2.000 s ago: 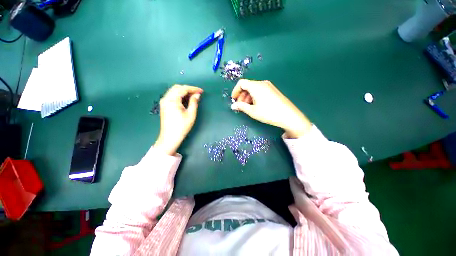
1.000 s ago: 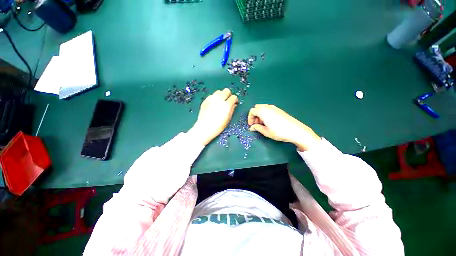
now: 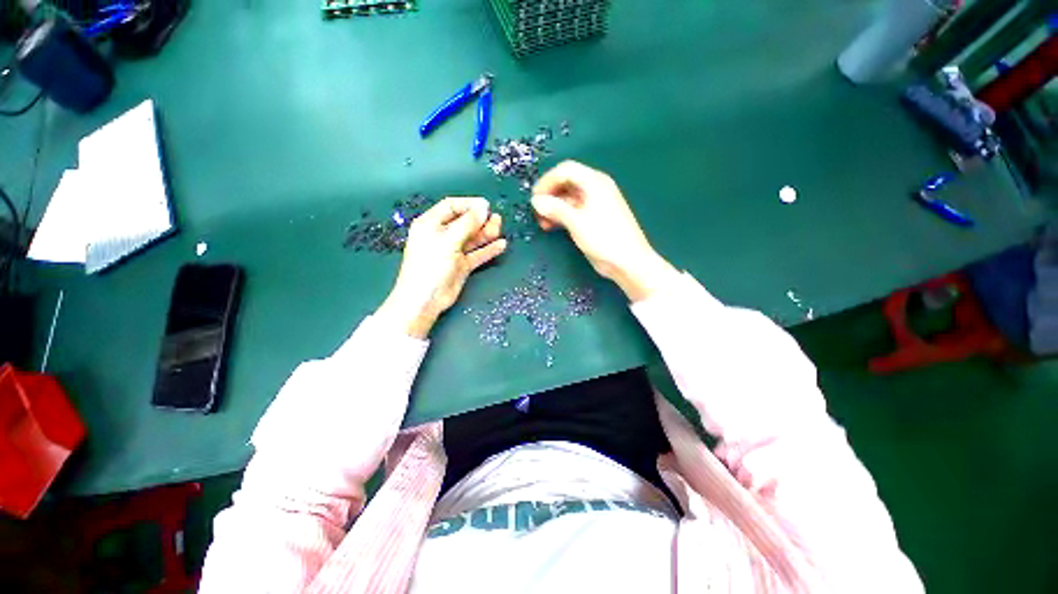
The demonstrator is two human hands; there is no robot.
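Note:
My left hand [image 3: 450,250] is over the green bench mat, right of a pile of small dark parts [image 3: 377,231], thumb and fingers bent together. My right hand [image 3: 586,221] is just right of it, fingertips pinched, below a pile of chunkier mixed bright and dark pieces [image 3: 514,156]. Any part between the fingertips of either hand is too small to tell. A loose pile of tiny shiny purple-silver parts [image 3: 524,311] lies nearest my body. Blue-handled cutters [image 3: 480,116] lie open beyond the hands.
A black phone [image 3: 198,337], white paper pads [image 3: 130,192] and a red bin [image 3: 35,439] are at left. Stacked green circuit boards [image 3: 551,23] stand at the back. A grey cylinder [image 3: 888,41], another blue-handled tool [image 3: 943,201] and a white round bit [image 3: 788,195] are at right.
From one second ago, my right hand has moved away from the shiny pile, up towards the mixed pile. My left hand has shifted slightly left in view. The camera view has also shifted.

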